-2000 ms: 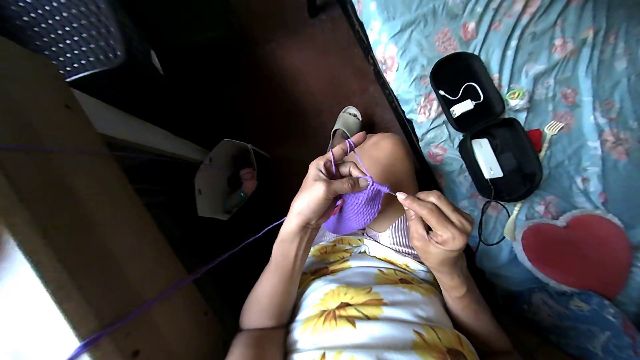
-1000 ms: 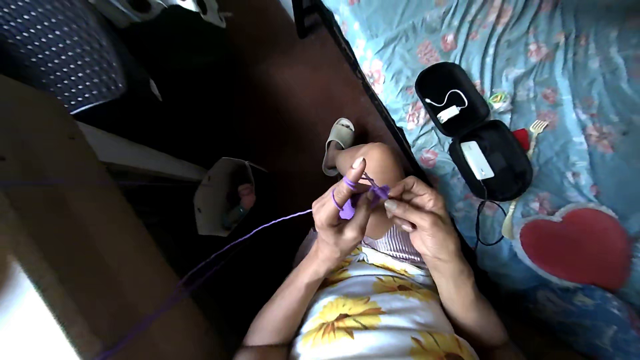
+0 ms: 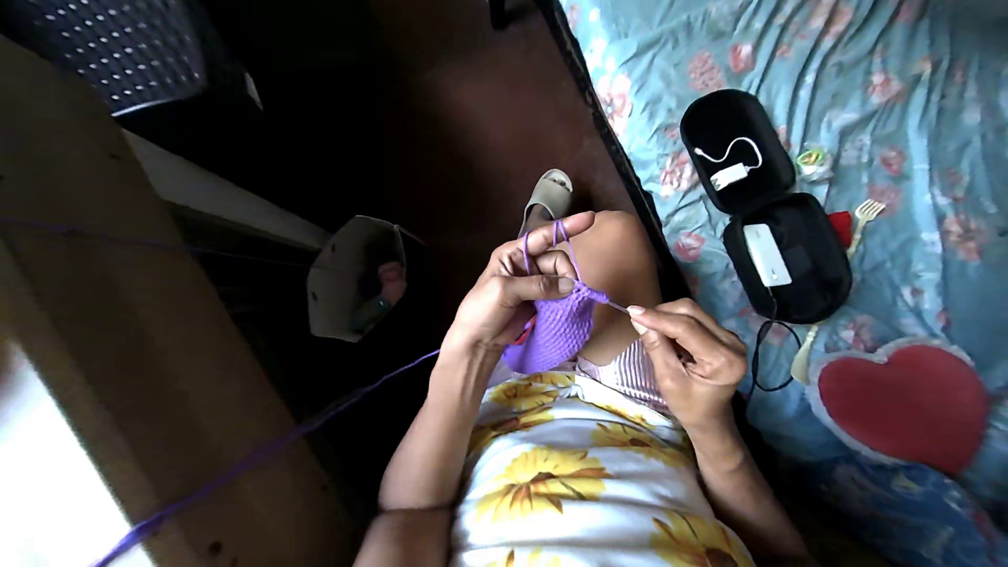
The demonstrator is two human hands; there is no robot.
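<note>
A purple crocheted piece hangs above my lap, its top edge pinched between the thumb and fingers of my left hand. Purple yarn loops round my raised left index finger and runs off to the lower left. My right hand grips a thin crochet hook between thumb and fingers, and the hook's far end is in the purple stitches. Something small and red shows beside the piece, under my left palm; what it is I cannot tell.
On the floral bedsheet at right lie an open black case with a white device and a white cable adapter, a fork and a red heart-shaped cushion. A wooden board and an open container stand left.
My hands were close together over the work one second ago; now my right hand is farther right, showing the hook's shaft, and the purple piece is in fuller view.
</note>
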